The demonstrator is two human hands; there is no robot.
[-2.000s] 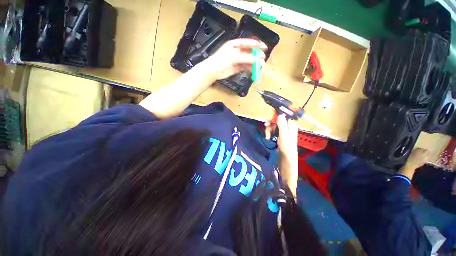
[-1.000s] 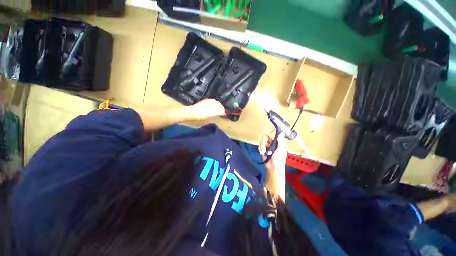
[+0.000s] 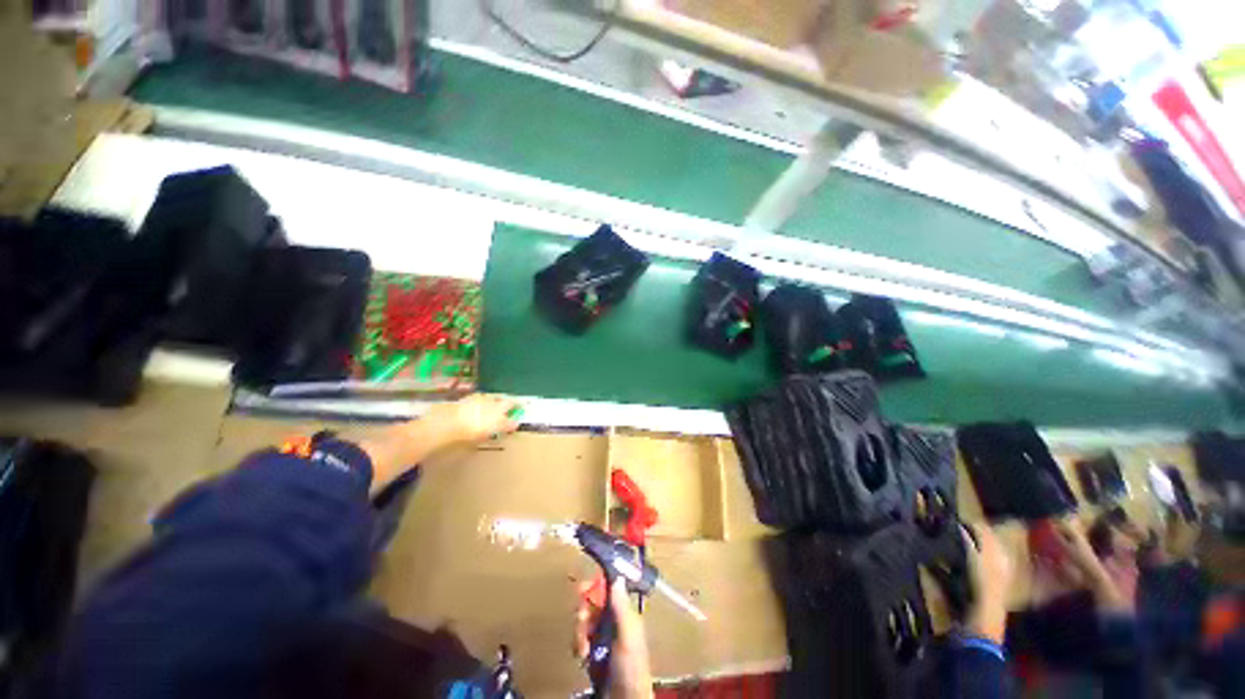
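Note:
My left hand is at the white rail along the bench's far edge. A small green cylinder, likely a battery cell, is at its fingertips; whether they grip it is unclear. My right hand holds a black hot glue gun above the bench, nozzle to the left, with a white glue stick out the back. A red glue gun lies at the left side of an open cardboard tray. Black housings with green parts, one of them nearest, lie on the green belt.
A parts box of red wires and green cells stands beyond my left arm. Black housings are left of it. Tall black stacks stand right of the tray. Another person's hand is beside them, with more hands farther right.
The view has swung up toward the belt. My left hand has left the two open housings and reached the rail. Those housings no longer show on the bench before me. The black gun remains in my right hand.

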